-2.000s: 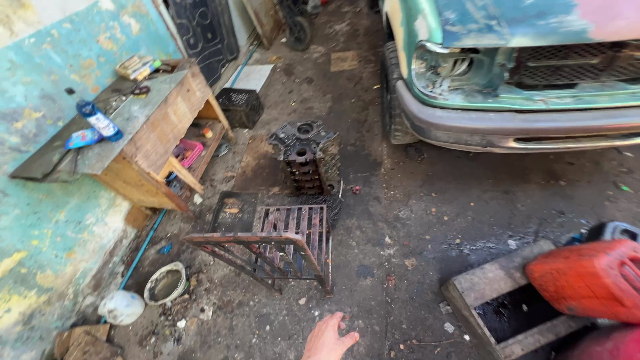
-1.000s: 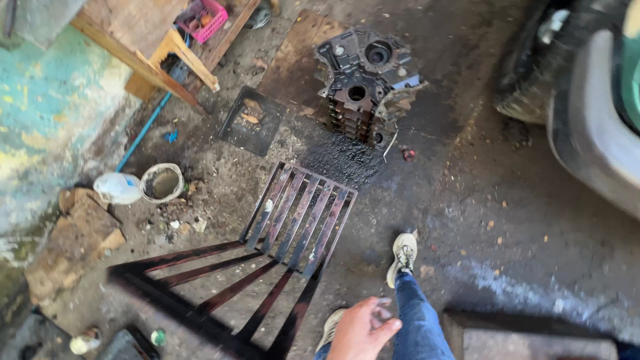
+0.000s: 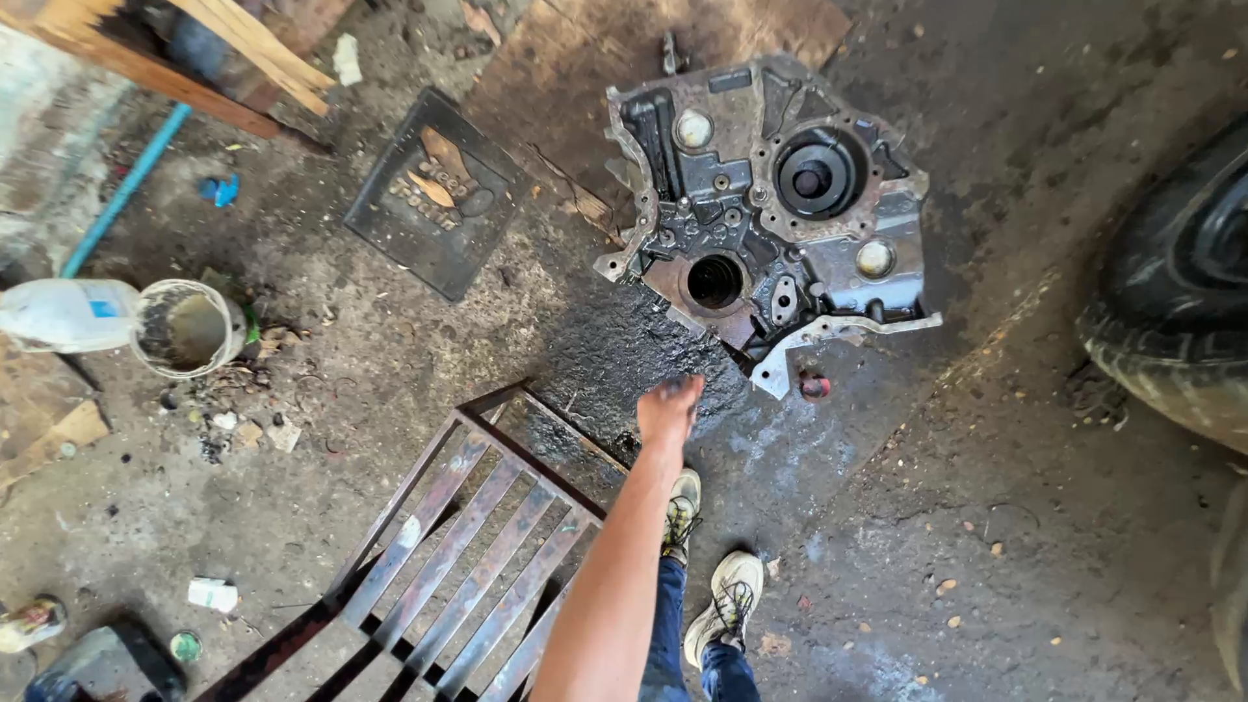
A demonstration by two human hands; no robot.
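Note:
My left hand [image 3: 671, 409], with bare forearm, reaches up from the bottom centre. Its fingers are curled and look dark at the tips; whether they hold anything cannot be told. It hangs between a slatted metal rack or chair frame [image 3: 497, 507], whose edge the forearm partly covers, and a bare engine block [image 3: 770, 195]. The block stands on the floor with its machined face up, showing large round bores. Wet black grime [image 3: 624, 351] spreads beside it. My right hand is out of view.
A black tray [image 3: 380, 210] holds small metal parts. Left are a bucket [image 3: 234, 331], a plastic jug [image 3: 68, 314], a blue pipe [image 3: 127, 190] and a wooden bench leg [image 3: 166, 83]. A vehicle tyre [image 3: 1160, 341] stands right; a small red object [image 3: 814, 385] lies near the block.
The view has moved closer to the engine block and looks more steeply down. My left hand, earlier low in view, now reaches further up, with more forearm showing.

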